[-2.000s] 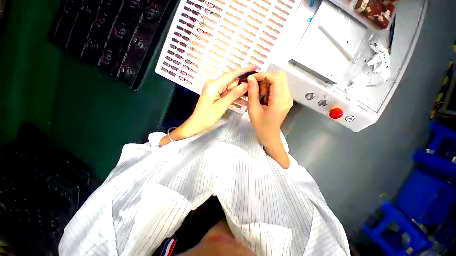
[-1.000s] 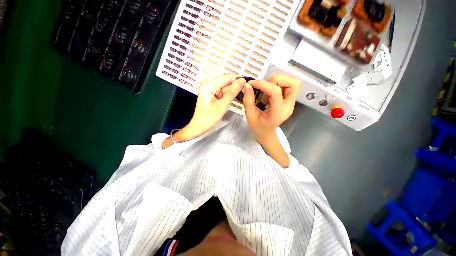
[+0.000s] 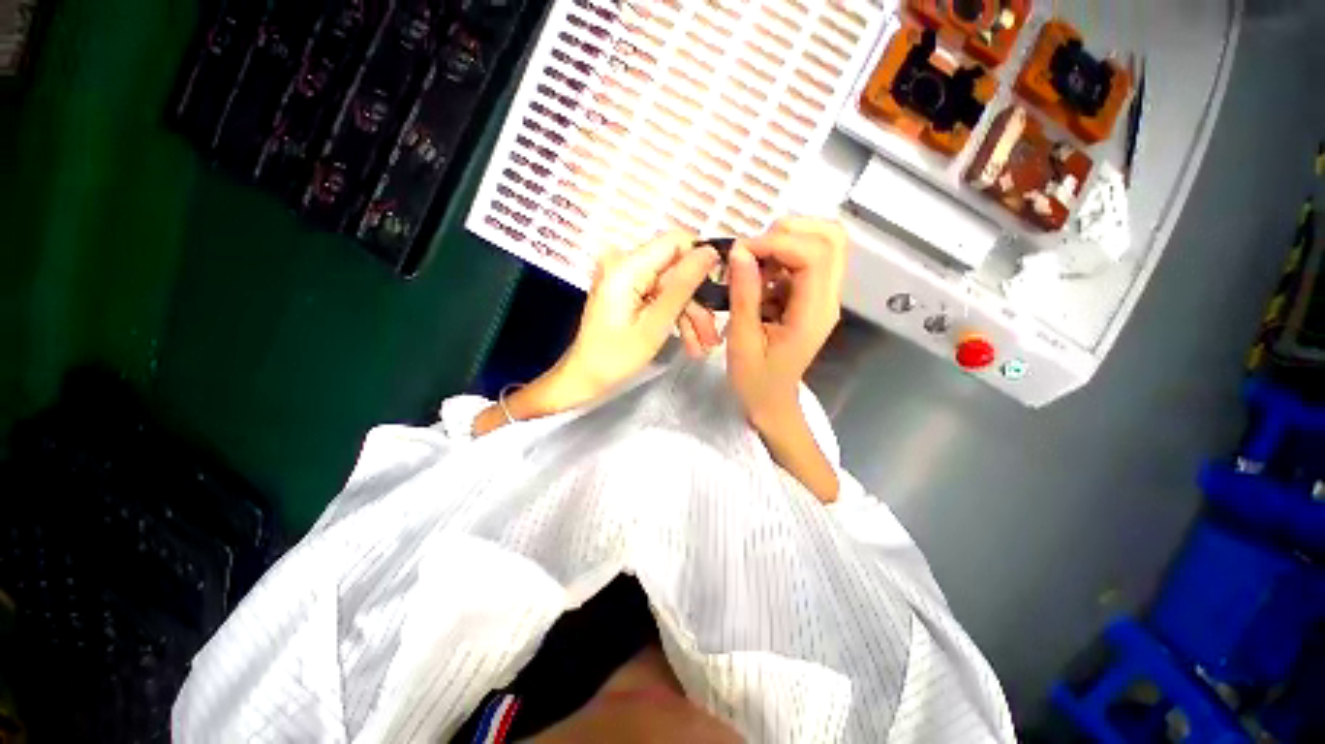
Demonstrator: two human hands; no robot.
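A small round black component [image 3: 714, 295] is held between the fingertips of both my hands, just in front of the near corner of the white parts tray [image 3: 512, 244]. My left hand [image 3: 625, 323] grips it from the left with thumb and fingers. My right hand [image 3: 786, 305] grips it from the right, its fingers curled. The fingers cover part of the component. The tray's rows of slots hold tiny dark and reddish-brown slivers.
Right of the tray, the white machine carries orange-brown fixture nests [image 3: 930, 90], a whitish crumpled clump [image 3: 1083, 233], dark tweezers [image 3: 1135, 114] and a red button [image 3: 974, 352]. Black blister trays [image 3: 342, 124] lie at upper left. Blue bins [image 3: 1235, 560] stand at right.
The fixture nests have come into view on the machine, with their base moved toward me. Both hands stay together, the fingers shifted around the component, which now shows more of its round face.
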